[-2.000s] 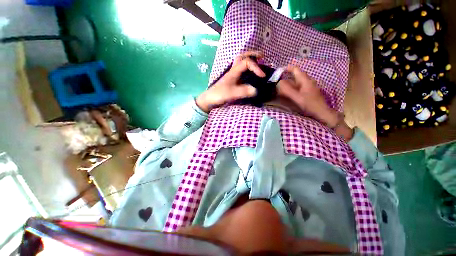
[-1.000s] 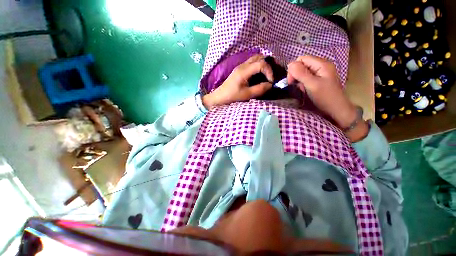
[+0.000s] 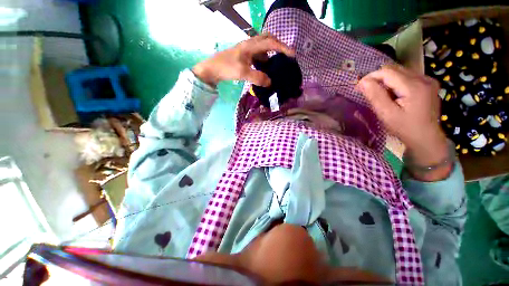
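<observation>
My left hand [image 3: 237,62] holds a black plush penguin [image 3: 283,80] above the lap, with its black back up. A small white label [image 3: 274,102] sticks out at its lower side, and a bit of yellow shows at its left edge. My right hand [image 3: 403,106] is raised to the right, apart from the toy, with thumb and fingertips pinched together. No needle or thread can be made out at its fingertips. The purple-and-white gingham apron [image 3: 290,145] covers the lap under both hands.
An open carton [image 3: 421,50] of black, white and yellow plush penguins [image 3: 474,95] stands at the right. A blue plastic stool [image 3: 103,92] is on the far left. Below it are cardboard and pale scraps [image 3: 100,146]. A brown table or stand leg [image 3: 231,15] shows at the top.
My hands have moved apart. My left hand has lifted the toy up and left, turning its label downward; my right hand has moved right, away from the label.
</observation>
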